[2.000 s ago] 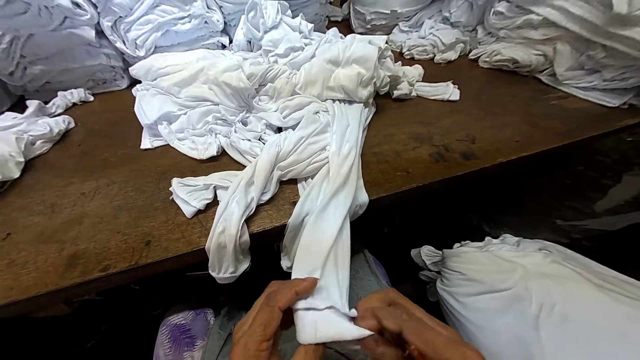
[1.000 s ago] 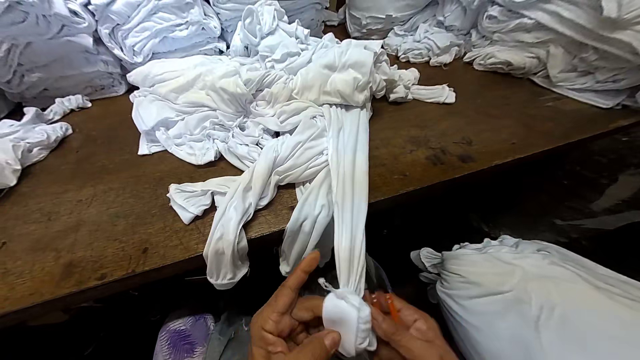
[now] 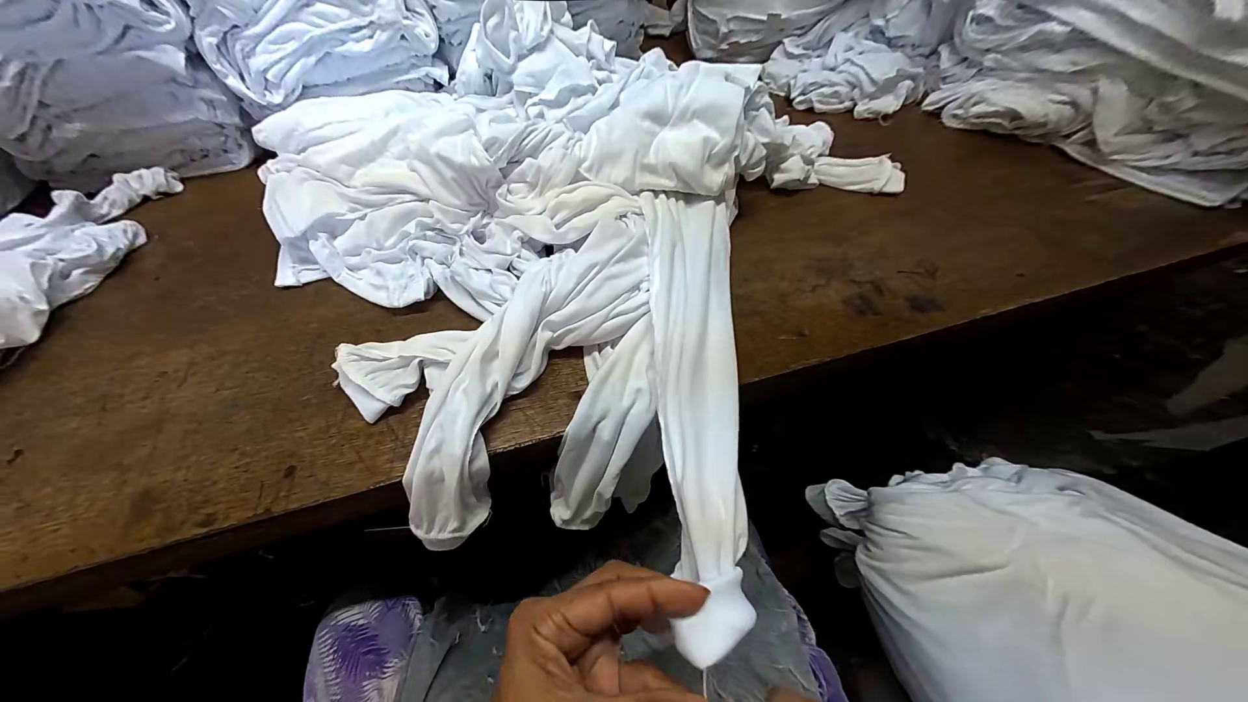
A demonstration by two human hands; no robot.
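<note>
A long white cloth sleeve runs down from a heap of white fabric and hangs over the table's front edge. Its folded end, a cuff, is pinched between the thumb and fingers of my left hand at the bottom middle. A thin thread hangs below the cuff. Of my right hand only a blurred bit shows at the bottom edge, just right of the cuff; what it holds is hidden. Two more white sleeve-like lengths dangle over the edge to the left.
The dark wooden table bears stacked white cloth bundles along its back and a loose white piece at left. Below the edge, a large stuffed white cloth bundle stands at right. Grey cloth lies over the lap.
My right hand has dropped away from the cuff, almost out of view. The sleeve, twisted two seconds ago, now hangs straighter. My left hand still holds its end.
</note>
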